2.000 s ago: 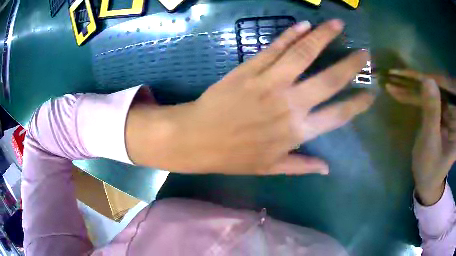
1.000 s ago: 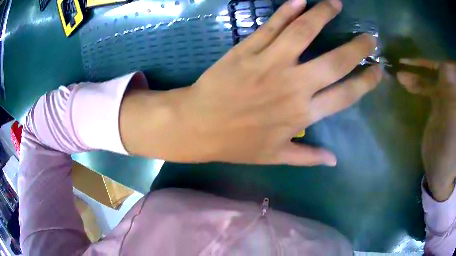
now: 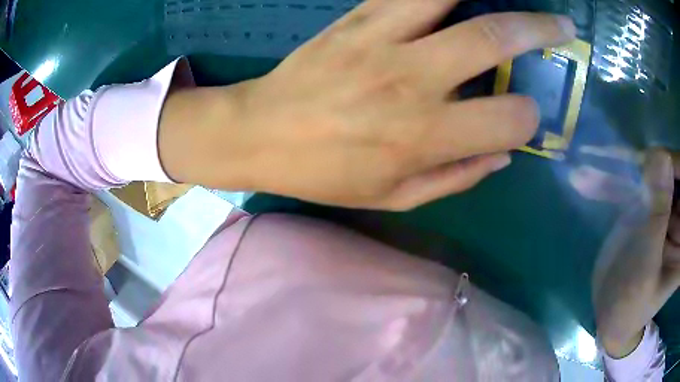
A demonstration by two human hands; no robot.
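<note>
A yellow device frame (image 3: 574,97) with a dark inner edge lies on the green bench at the upper right. My left hand (image 3: 350,112) is spread palm down, with fingertips on the frame's top and left parts; these fingers hide part of it. My right hand (image 3: 634,246) is at the right, just below and right of the frame, blurred and cut off by the picture's edge. Its fingers are bent, but whether they hold a tool cannot be told.
A greyish carrier sheet (image 3: 238,26) with rows of dark dashes lies at the top left. Another slotted sheet (image 3: 634,48) shows strong glare at the upper right. A cardboard box (image 3: 153,198) and a red item (image 3: 30,101) are below the bench at the left.
The view has shifted, and the yellow frame now shows between and beyond my left fingers. The pile of frames and the black grid part are out of view. My right hand appears lower.
</note>
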